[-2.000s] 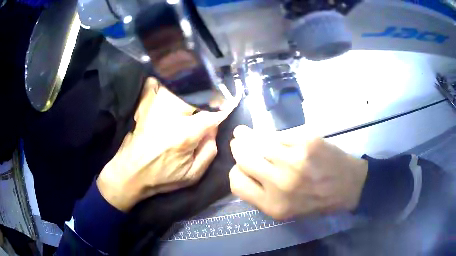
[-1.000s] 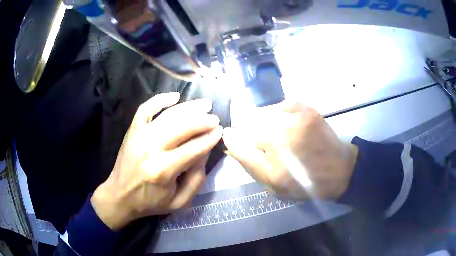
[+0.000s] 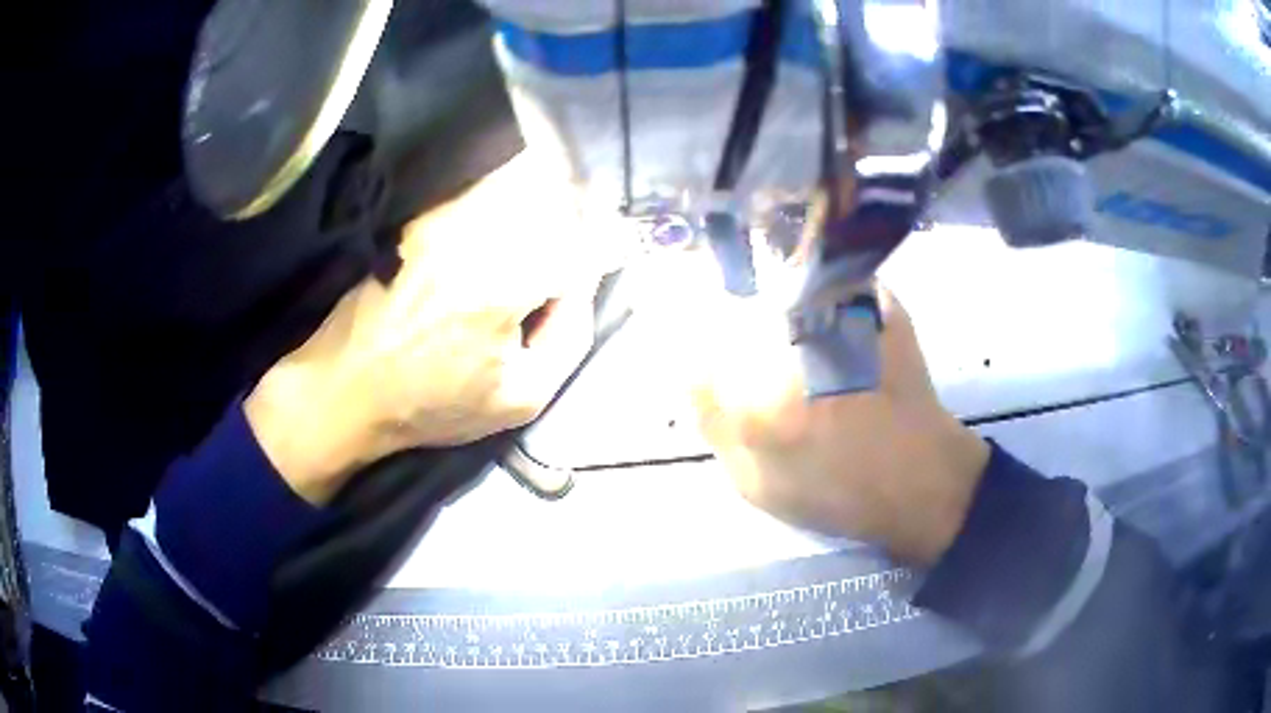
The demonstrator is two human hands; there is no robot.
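Observation:
Black cloth (image 3: 153, 376) covers the left of the machine bed and runs toward the needle area. My left hand (image 3: 460, 327) is on the cloth, fingers bunched at its edge beside the needle; glare washes out the fingertips. My right hand (image 3: 850, 446) is on the white bed right of the needle, partly behind a grey-blue attachment (image 3: 841, 348); its fingertips are lost in glare and I see no cloth in it. The white and blue machine head (image 3: 676, 119) is above both hands. A small curved pale piece with a dark edge (image 3: 537, 471) shows below my left hand.
A ruler scale (image 3: 599, 634) runs along the front edge. Small dark metal snips (image 3: 1227, 376) lie at the far right. An oval shiny-rimmed lamp or mirror (image 3: 279, 112) is at upper left. A grey knob (image 3: 1038, 202) hangs right of the head.
The view has shifted, showing more of the machine head. My hands have moved apart; my left hand is farther up by the needle. The curved piece and more white bed now show between them.

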